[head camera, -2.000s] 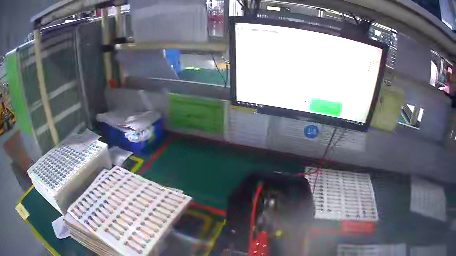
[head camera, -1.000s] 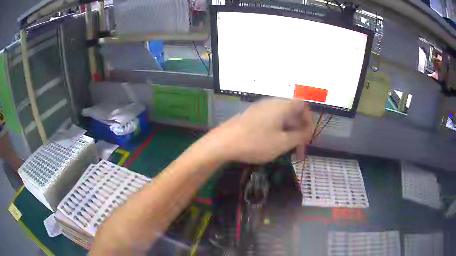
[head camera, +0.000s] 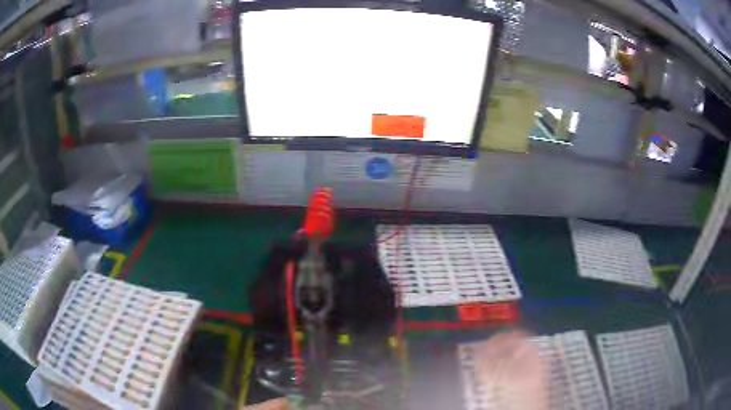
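Observation:
The black test fixture (head camera: 276, 280) stands in front of me with its red ribbed clamp handle (head camera: 320, 213) pointing up and away; no hand is on it. My right hand (head camera: 513, 370) is a blur over the white parts tray (head camera: 565, 376) at lower right; its fingers and any part in it cannot be made out. Only a sliver of my left hand (head camera: 268, 404) shows at the bottom edge, near the fixture's front; the rest is cut off. The monitor (head camera: 365, 76) shows a white screen with a red-orange block.
Stacked parts trays (head camera: 120, 340) stand at left, beside a taller stack (head camera: 36, 292). A blue bin (head camera: 104, 216) with bags is at left rear. More trays lie behind the fixture (head camera: 449, 264), at right rear (head camera: 613, 252) and far right (head camera: 641, 368). Thin wires hang below the monitor.
The view has swung right. The screen block went from green to red. The red handle went from low to raised. The arm reaching over the fixture has withdrawn, and a hand now shows at lower right.

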